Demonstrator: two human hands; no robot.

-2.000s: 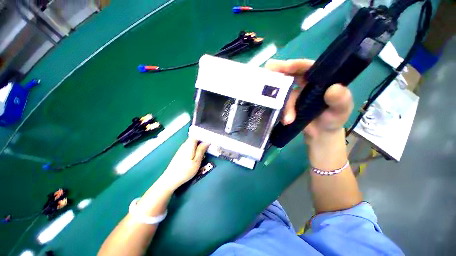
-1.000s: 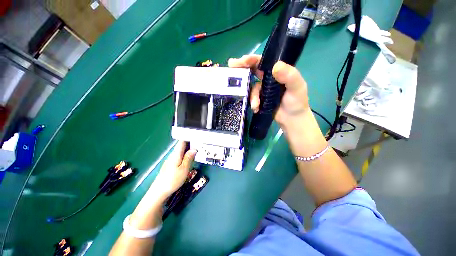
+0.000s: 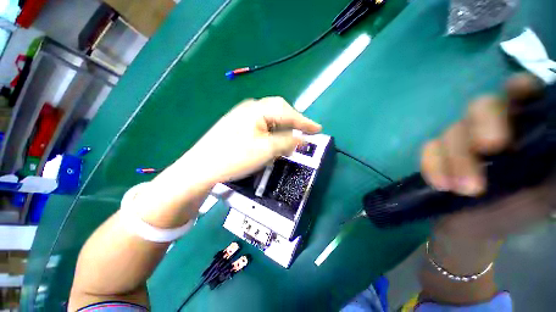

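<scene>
The white screw feeder (image 3: 256, 214) stands on the green bench, with many tiny screws in its right compartment. My left hand (image 3: 256, 137) reaches across its upper part, with index finger and thumb apart at the small black switch; nothing shows held in it, and whether it touches the switch cannot be told. My right hand (image 3: 466, 146), blurred, grips the black electric screwdriver (image 3: 405, 198) to the right of the feeder. The driver's thin bit points left, above the bench. A cable assembly (image 3: 222, 268) with two black housings and coppery contacts lies just below the feeder.
Another cable assembly (image 3: 299, 55) lies on the green surface beyond. A blue-and-red plug (image 3: 146, 171) shows left of my forearm. A clear bag of grey bits (image 3: 478, 15) and a white glove-like item (image 3: 529, 55) lie top right. A blue bin (image 3: 70, 173) is far left.
My left hand has moved from the feeder's lower edge up to its switch. My right hand has left the feeder's side and moved right with the screwdriver, now tilted more level. The feeder appears turned.
</scene>
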